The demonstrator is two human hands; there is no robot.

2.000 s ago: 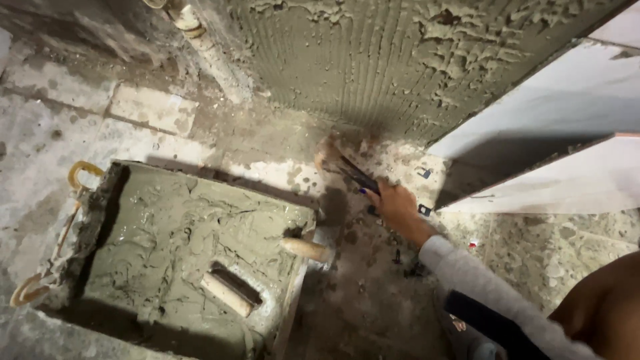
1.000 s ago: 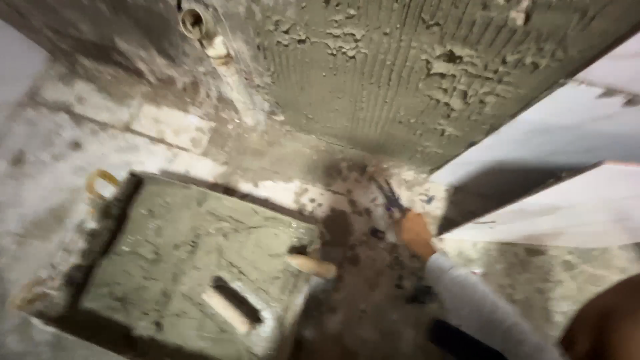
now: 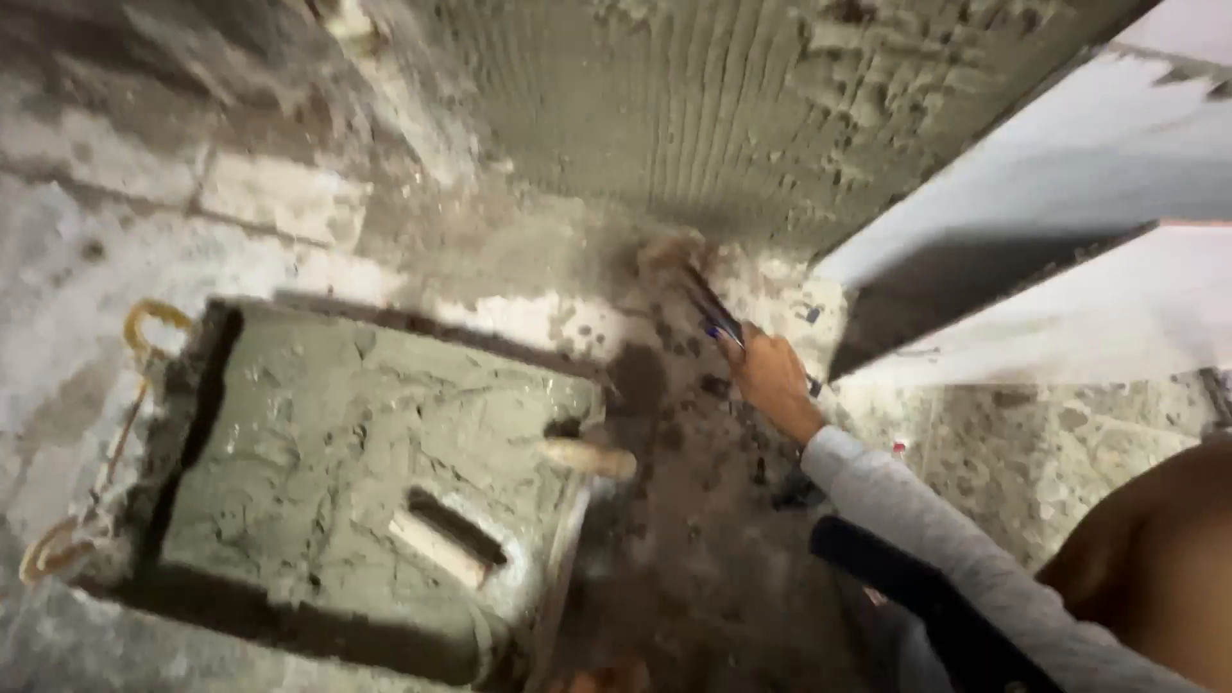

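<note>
My right hand (image 3: 770,375), in a light grey sleeve, grips a dark-handled tool (image 3: 712,308) low over the floor at the foot of the wall. The tool's brown head is blurred; it may be a brush. Ridged grey mortar (image 3: 703,106) coats the wall just above. On the left stands a rectangular tub (image 3: 568,577) filled with wet mortar (image 3: 318,433). A trowel with a pale wooden handle (image 3: 443,549) lies in that mortar, and a second wooden handle (image 3: 589,458) juts over the tub's right side. My left hand cannot be made out.
White panels or tiles (image 3: 1059,318) stand at the right beside the coated wall. A pipe (image 3: 395,96) runs down the wall at upper left. Yellowish rope handles (image 3: 154,327) hang off the tub's left end. Small dark pieces (image 3: 808,314) lie on the stained floor near my hand.
The tool in my right hand has shifted about over the same patch of floor by the wall. The tub and its trowel have stayed put.
</note>
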